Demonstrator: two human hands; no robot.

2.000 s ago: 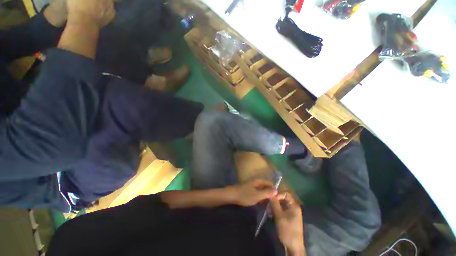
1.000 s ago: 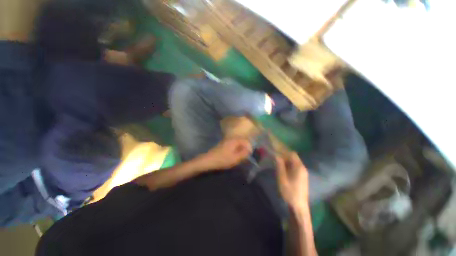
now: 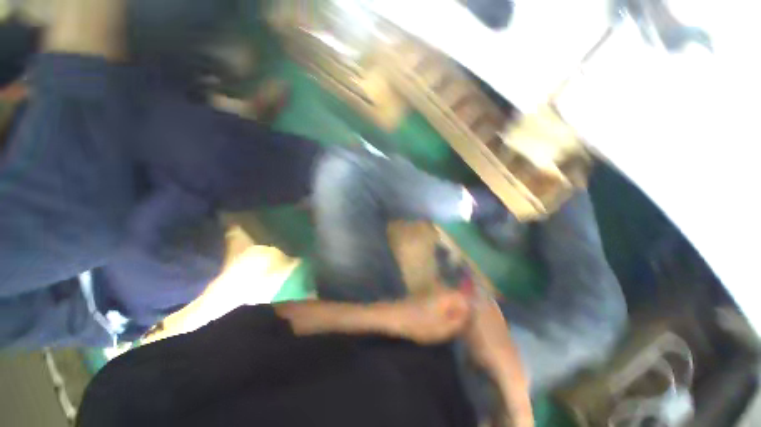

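The picture is blurred by motion. My left hand (image 3: 438,315) is over my lap, its fingers bent. My right hand (image 3: 484,313) is close beside it on the right, and the two overlap or touch in the view. A small dark thing with a pinkish-red spot (image 3: 451,265) shows just beyond my fingers. What it is, and whether either hand grips it, cannot be told. My fingertips are not clear.
A partitioned cardboard box (image 3: 492,179) is under the edge of the white table (image 3: 659,158). Blurred dark items (image 3: 680,35) lie on the table. A white cable (image 3: 667,350) is at the lower right. A person in dark clothes (image 3: 83,167) sits at left.
The view has swung, first off the table parts and then partly back. My hands came apart with a thing with a red spot between them, and are now close together again.
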